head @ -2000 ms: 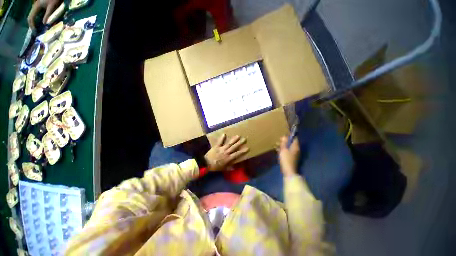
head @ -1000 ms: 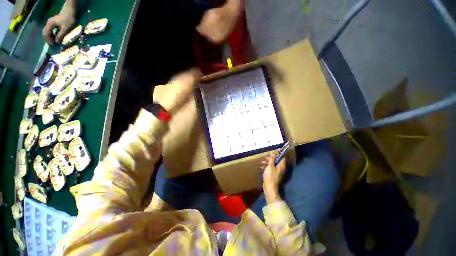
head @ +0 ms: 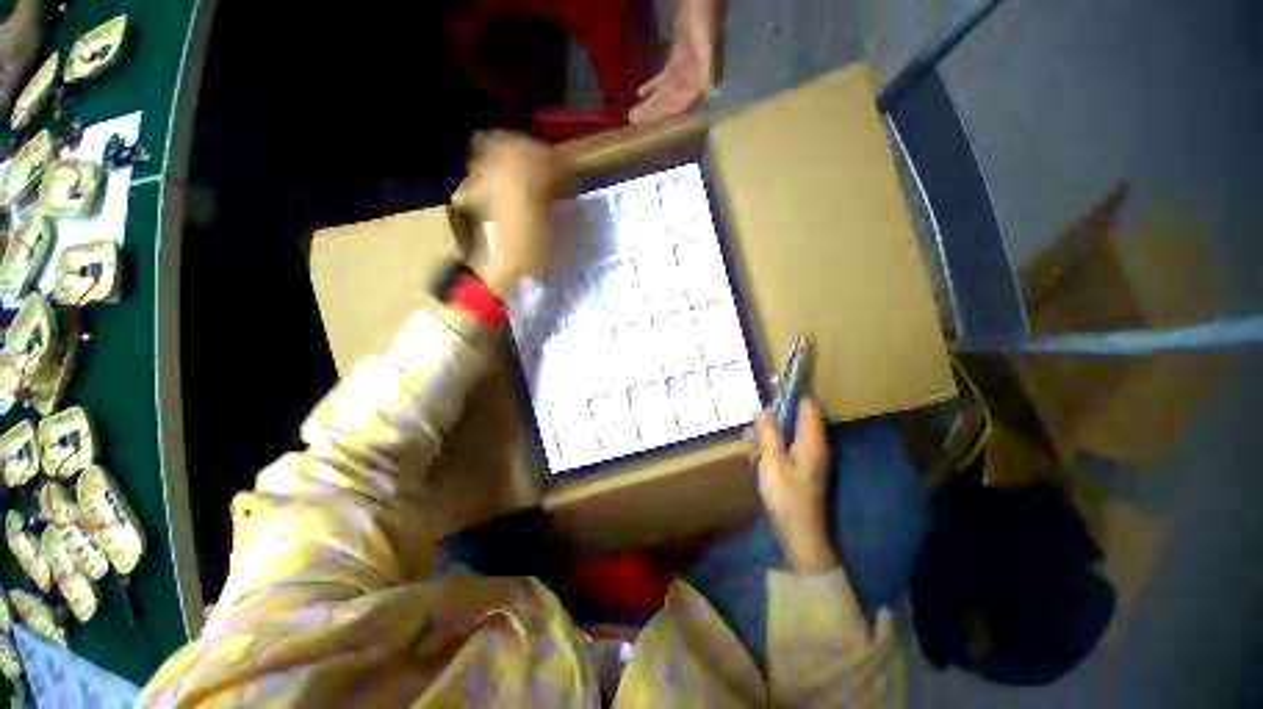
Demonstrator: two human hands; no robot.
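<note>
An open cardboard carton point(head: 848, 263) rests at my knees with its flaps spread. Inside lies a white tray sheet point(head: 644, 326) with rows of pockets, partly shiny. My left hand point(head: 520, 208) is at the carton's far left corner, blurred; its fingers are over the edge and whether it grips anything is unclear. My right hand point(head: 794, 478) holds a slim metallic tool point(head: 791, 388), perhaps a utility knife, upright at the near right corner of the carton.
Cream housings point(head: 108, 519) with wires lie on the green bench point(head: 139, 374) at left, some by a white sheet. Another person's hand point(head: 679, 76) is beyond the carton. A grey looped handle point(head: 1136, 337) and a dark bag-like object point(head: 1011, 582) are at right. A red stool point(head: 596, 56) stands behind.
My left hand has moved from the near flap to the far left corner. The near flap is now folded down and more of the tray sheet shows. The other person's hand has shifted right.
</note>
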